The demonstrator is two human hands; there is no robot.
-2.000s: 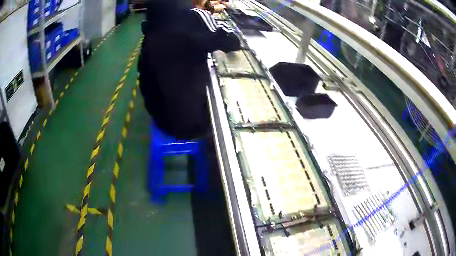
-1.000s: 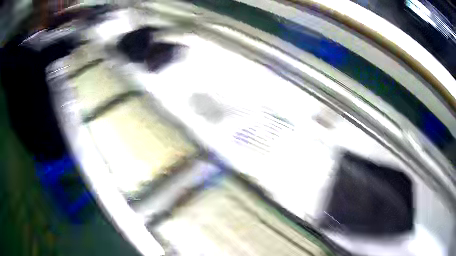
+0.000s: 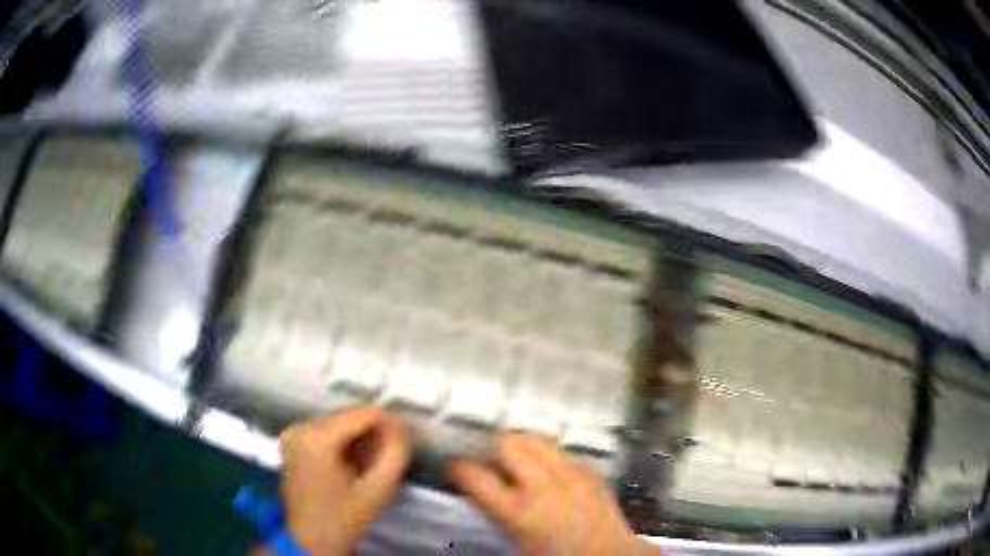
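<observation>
A pale whitish-green circuit board panel (image 3: 434, 304) lies in a black carrier in front of me, with dark parts in rows along its far and near edges. My left hand (image 3: 342, 472) is at its near edge, thumb and fingertips curled close together. My right hand (image 3: 543, 494) is just to the right, fingertips also at the near edge, over or beside the row of black parts. The hands are apart. The picture is blurred, and I cannot tell whether either hand holds a small part. A blue wrist strap (image 3: 266, 521) is on my left wrist.
More panels lie to the left (image 3: 71, 228) and right (image 3: 803, 402); small shiny parts are scattered on the right one. A large black bin (image 3: 651, 87) on the white shelf has shiny parts in its near-left corner. A blue cord (image 3: 157, 163) crosses at left. The conveyor rail (image 3: 141, 389) runs nearest me.
The view has swung from along the line, with a seated person, to the panel and black bin close in front. Both my hands have come into view at the panel's near edge.
</observation>
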